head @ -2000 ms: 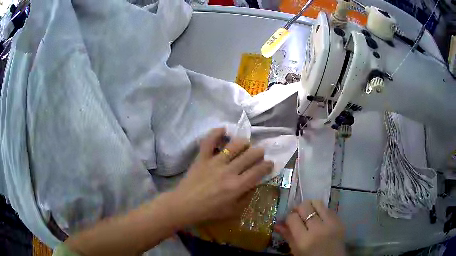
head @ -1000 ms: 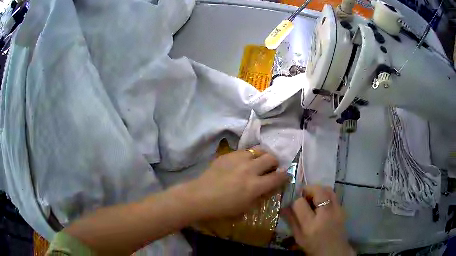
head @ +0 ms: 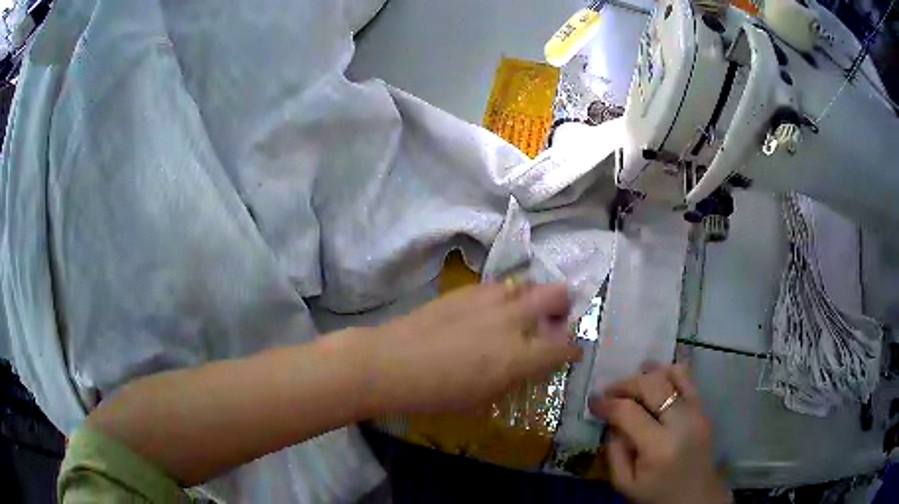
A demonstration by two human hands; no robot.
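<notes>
The pale grey garment (head: 266, 187) lies heaped at left, its narrow end running under the needle area. A narrow pale cuff band (head: 646, 295) runs from under the presser foot (head: 629, 209) towards me. My right hand (head: 656, 423) holds the near end of the band between thumb and fingers. My left hand (head: 493, 330) is just left of the band, near the garment's raw edge, blurred, with bent fingers; whether it grips cloth cannot be told. The white sewing machine head (head: 690, 108) stands above the cloth.
A bundle of pale strips with stringy ends (head: 823, 315) lies right of the needle on the machine bed. Orange-yellow tape (head: 525, 98) is stuck on the table behind the cloth, with more under my left forearm. A yellow-white labelled stem (head: 574, 37) hangs left of the head.
The view has shifted, so the machine sits higher and further right. My left hand has moved from the garment towards the band. The band lies flatter, and my right hand is at its near end.
</notes>
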